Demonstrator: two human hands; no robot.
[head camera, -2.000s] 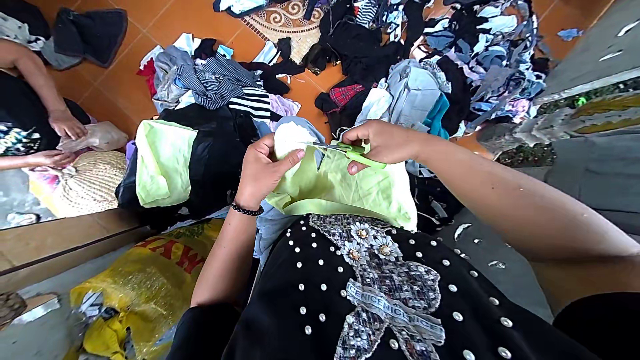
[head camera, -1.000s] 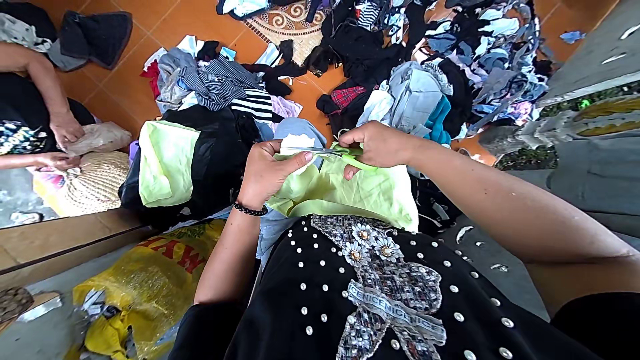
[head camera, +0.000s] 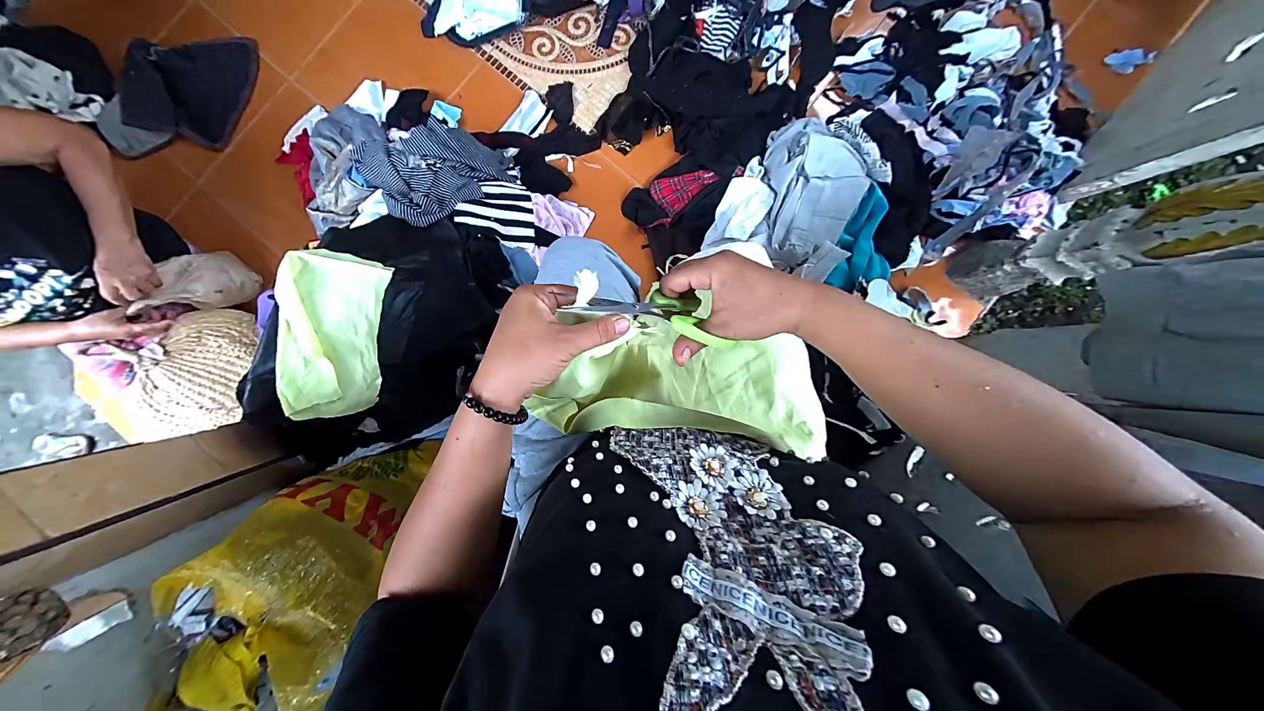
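Note:
My right hand is closed around the green handles of a pair of scissors, whose metal blades point left toward my left hand. A light green cloth hangs below both hands over my lap. My left hand pinches the upper left edge of this cloth, with a small white piece sticking up by the thumb and fingers. The blades lie across the fabric close to the left fingers; whether they are parted is hard to tell. Another light green cloth lies on black fabric to the left.
Piles of clothes and many cloth scraps cover parts of the orange tiled floor. A yellow plastic bag stands at lower left. At the left edge, another person's hands handle cloth by a woven bundle.
The scissors and my right hand have shifted slightly against the cloth. My left hand keeps its grip on the fabric.

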